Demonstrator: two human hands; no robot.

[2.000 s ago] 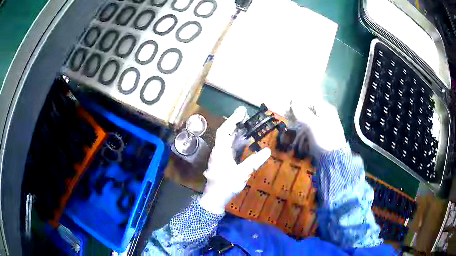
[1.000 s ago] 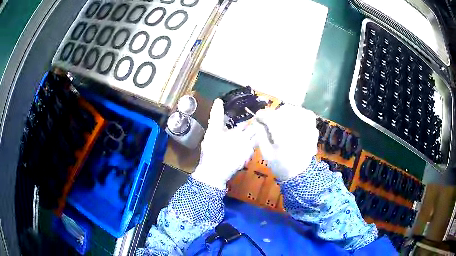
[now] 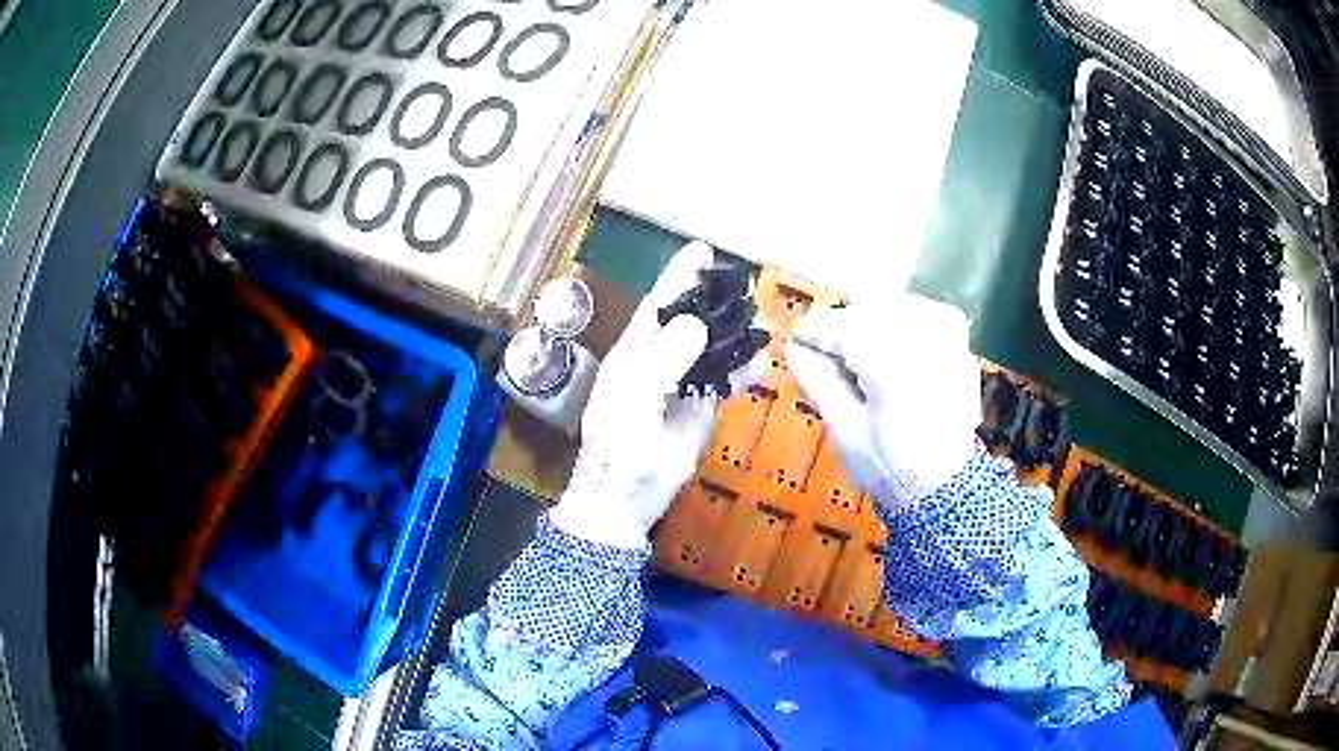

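Note:
My left hand (image 3: 642, 404), in a white glove, holds a black ring-like housing (image 3: 717, 326) above the upper left part of the orange fixture tray (image 3: 756, 514). My right hand (image 3: 881, 385), also gloved, is just right of the housing, apart from it, over the tray's upper right. A thin tool, perhaps tweezers (image 3: 837, 357), seems to be at its fingertips, but glare blurs it. The near slots of the orange tray show no black parts. Part of the tray is hidden under my right hand and sleeve.
Left: gasket sheets (image 3: 492, 173), a solvent dispenser (image 3: 541, 363) on a brown pad, and a blue bin (image 3: 394, 594) with a tilted tray over it. Ahead: a white board (image 3: 786, 140). Right: a metal tray (image 3: 1060, 326) of black parts and an orange tray (image 3: 1144, 565) of black rings.
The right hand has moved right, off the housing it was touching a second ago. The housing has turned in my left hand and now looks more edge-on. More of the orange tray shows.

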